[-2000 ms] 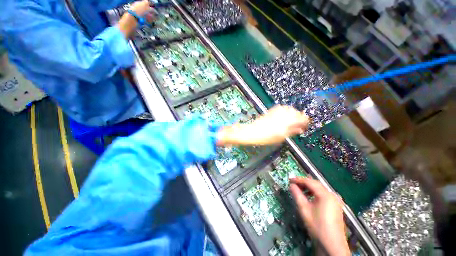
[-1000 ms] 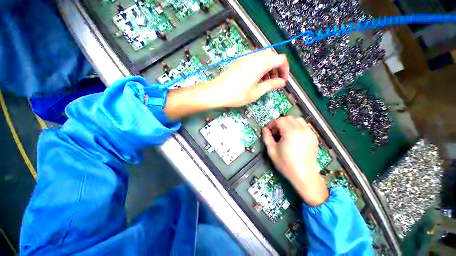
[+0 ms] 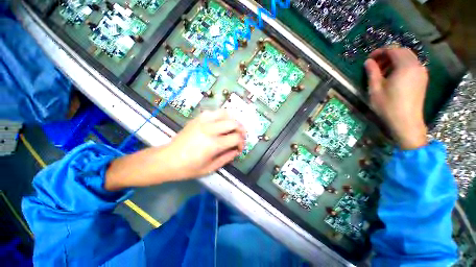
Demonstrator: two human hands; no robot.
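My left hand [image 3: 206,143] is over the near edge of a green circuit board [image 3: 250,122], fingers curled and pointing down; whether a small part is between them cannot be seen. The board sits in a grey-green carrier [image 3: 282,133] with other boards. My right hand [image 3: 399,91] is beyond the conveyor rail, above the green mat [image 3: 443,78], at the near side of a loose heap of dark components [image 3: 373,41]. Its thumb and index finger are bent with a gap between them; its fingertips are blurred and their contents cannot be told.
A silver conveyor rail [image 3: 104,96] runs along the near side of the carriers. A larger dark component heap [image 3: 334,15] is at the top, a silver component heap [image 3: 462,130] at the right edge. A coiled blue cord [image 3: 224,49] crosses above the boards. Another person's blue clothing [image 3: 31,68] shows at left.
The view has shifted along the line. My right hand has moved from above the boards out to the heap on the mat. My left hand has moved nearer to me, over a near-side board.
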